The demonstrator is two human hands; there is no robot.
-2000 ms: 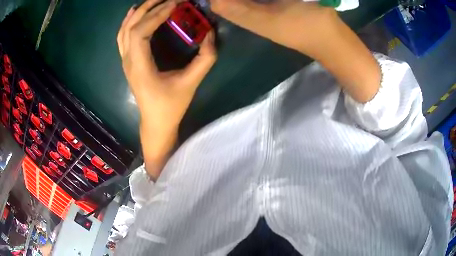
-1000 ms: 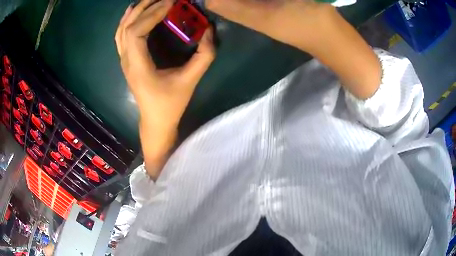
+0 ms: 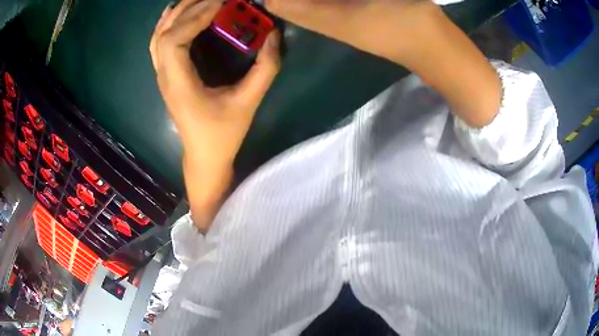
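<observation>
A small red housing (image 3: 242, 25) with dark details and a shiny pinkish edge is at the top of the view. My left hand (image 3: 213, 85) holds it between thumb and fingers, just above the dark green mat (image 3: 125, 72). My right hand (image 3: 289, 6) comes in from the right beside the housing; its fingers are mostly cut off by the top edge. What the right hand holds, if anything, cannot be seen.
A black blister tray (image 3: 108, 213) with rows of red housings lies at the left. A red-orange crate (image 3: 62, 244) is below it. A blue bin (image 3: 548, 29) stands beyond the bench edge at the upper right. A white item is cut off at the top edge.
The housing has turned slightly in my left hand. My right hand and forearm have shifted a little up and left. The green cap at the top has gone out of view.
</observation>
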